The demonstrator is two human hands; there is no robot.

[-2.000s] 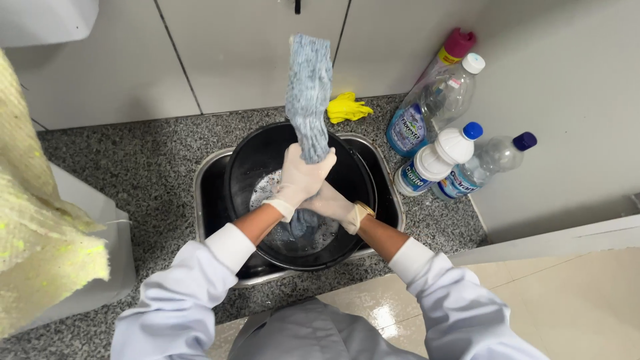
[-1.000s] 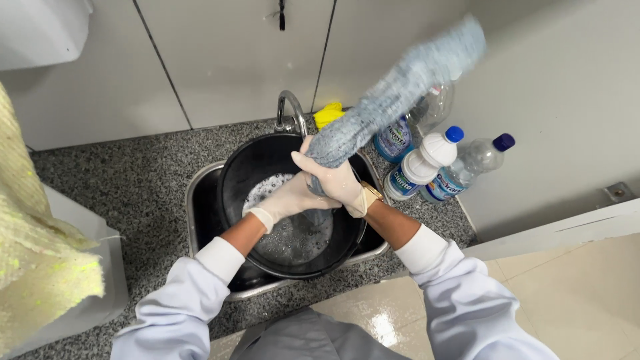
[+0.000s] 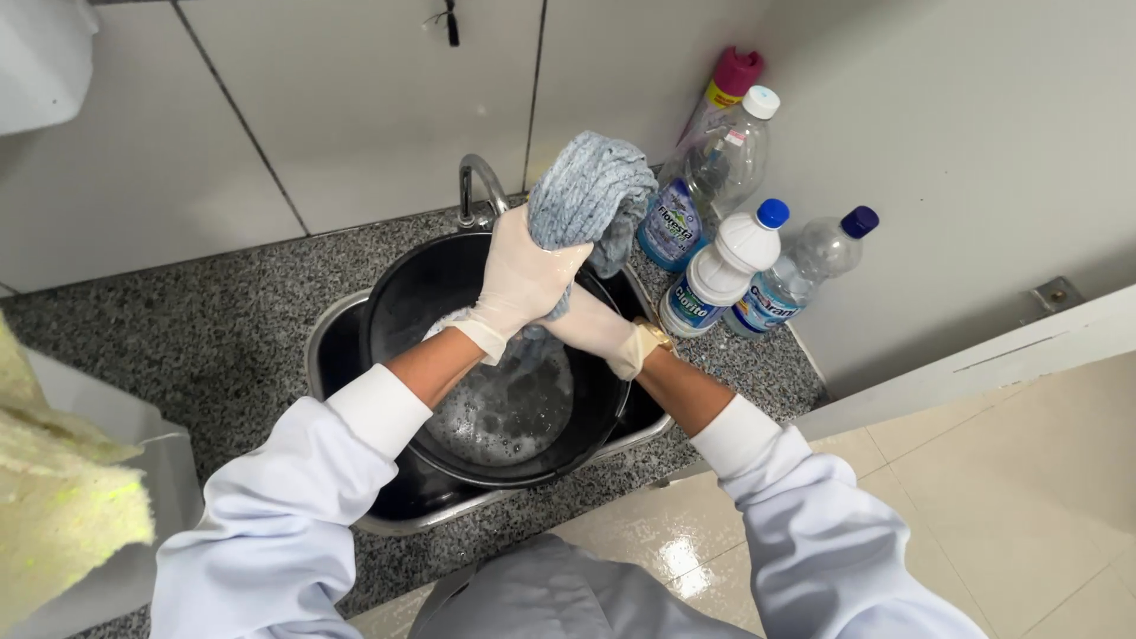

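A wet blue-grey cloth [image 3: 590, 191] rises in a folded bundle above the black bucket [image 3: 404, 275]. My left hand [image 3: 528, 266], in a pale rubber glove, is closed around the cloth. Just below and to the right, my right hand [image 3: 595, 328], gloved the same way, grips a lower part of it; its fingers are partly hidden behind my left hand. The bucket stands in a steel sink [image 3: 444, 515] and holds sudsy grey water [image 3: 506, 408], with some cloth hanging down towards it.
Behind the bucket is a curved chrome faucet [image 3: 484, 173]. At the right stand a bottle of blue liquid [image 3: 674, 222], a white bottle [image 3: 719, 266], a clear bottle [image 3: 790, 280] and a pink-capped spray can [image 3: 732, 75]. A yellowish cloth [image 3: 53, 479] hangs at the left.
The cloth stretched out to the upper right one second ago; now its top is folded over and bunched above my hands. My left hand has moved up to the bundle, above my right hand.
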